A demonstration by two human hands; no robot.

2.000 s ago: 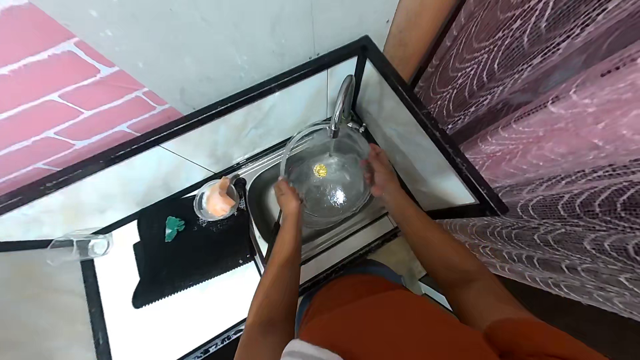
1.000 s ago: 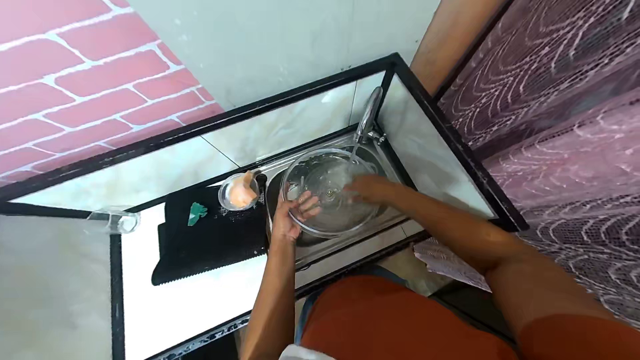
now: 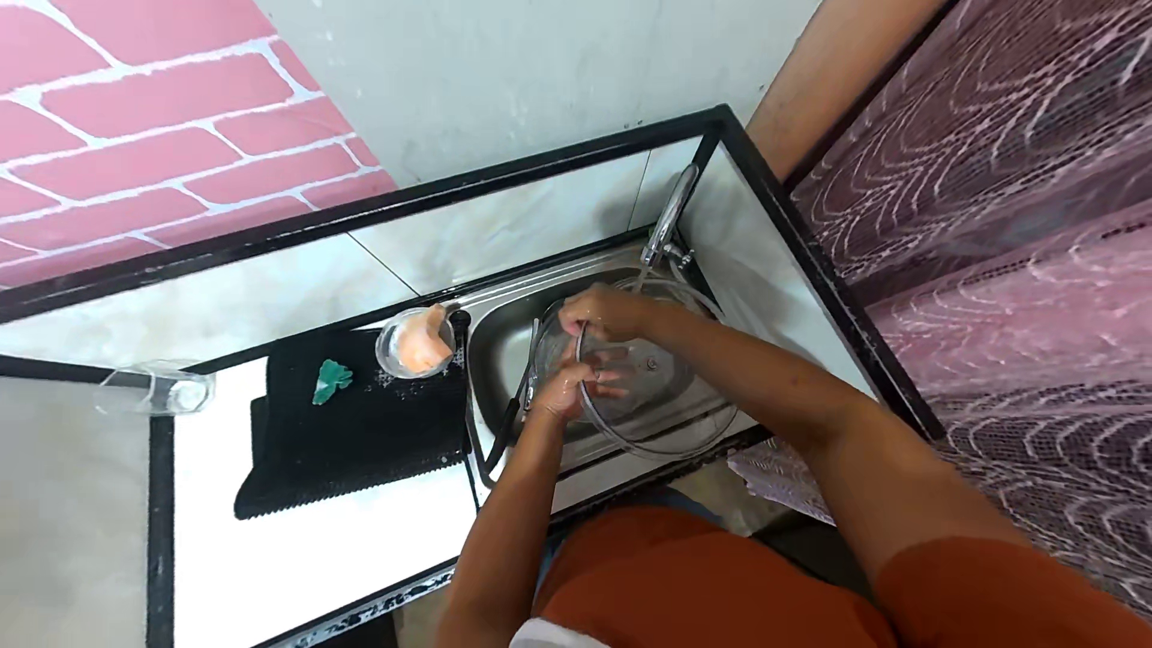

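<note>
A clear glass bowl (image 3: 666, 427) is tilted over the stainless steel sink (image 3: 490, 351), under the chrome faucet (image 3: 668, 216), from which water runs. My right hand (image 3: 607, 312) grips the bowl's rim at its upper left. Lower on the same rim, my left hand (image 3: 576, 389) has its fingers spread inside the bowl, with the palm at the rim. Long utensils with a black handle (image 3: 506, 436) lie in the sink's left part, partly hidden by my left hand.
Left of the sink, a black ribbed mat (image 3: 360, 432) carries a small clear bowl (image 3: 389, 346) with an orange sponge (image 3: 421, 344) and a crumpled green piece (image 3: 331, 380). A clear glass (image 3: 153, 392) lies at the far left. A black-edged partition (image 3: 792, 216) borders the sink's right side.
The glass bowl has gone from nearly level to tilted. My right hand has moved left from inside the bowl to its rim, near my left hand.
</note>
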